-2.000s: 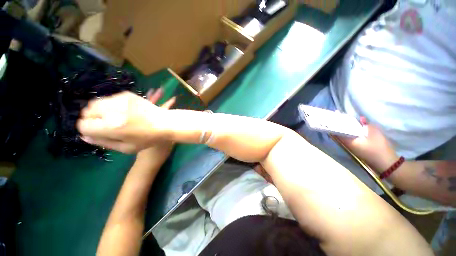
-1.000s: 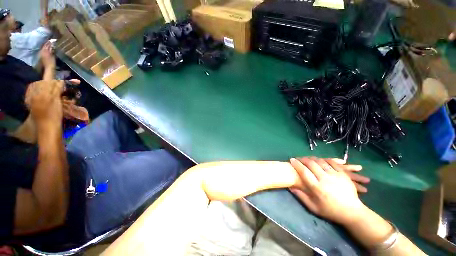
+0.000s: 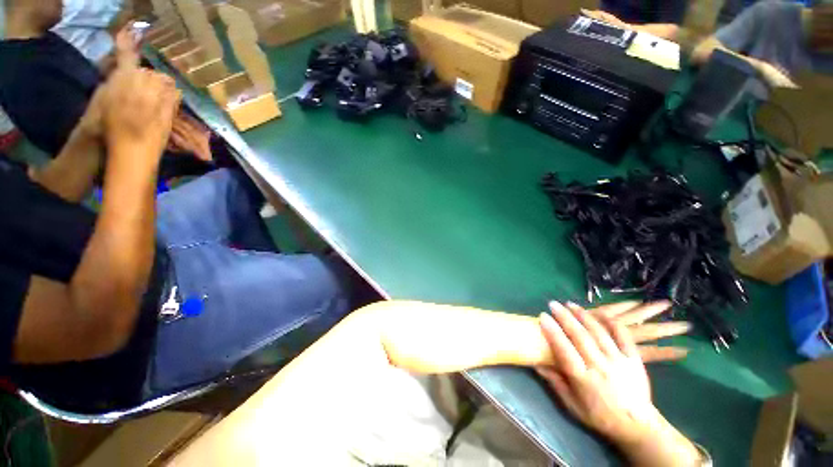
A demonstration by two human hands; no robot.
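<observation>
My left hand reaches in from the left over the bench edge, its fingers spread beside the near edge of the cable pile. It holds nothing. My right hand comes from the bottom right and lies across my left wrist and the back of that hand, hiding part of it. It is also empty, with its fingers extended. The pile is a loose heap of folded black cables with shiny metal tips on the green mat.
A black electronic unit, a brown carton and a heap of black adapters stand further back. A labelled carton and blue bin are at right. A seated person is at left, near open boxes.
The view has swung from the open boxes to the cable pile and tilted up slightly. My right hand has moved from over the pile onto my left. My left fingers are now spread wider.
</observation>
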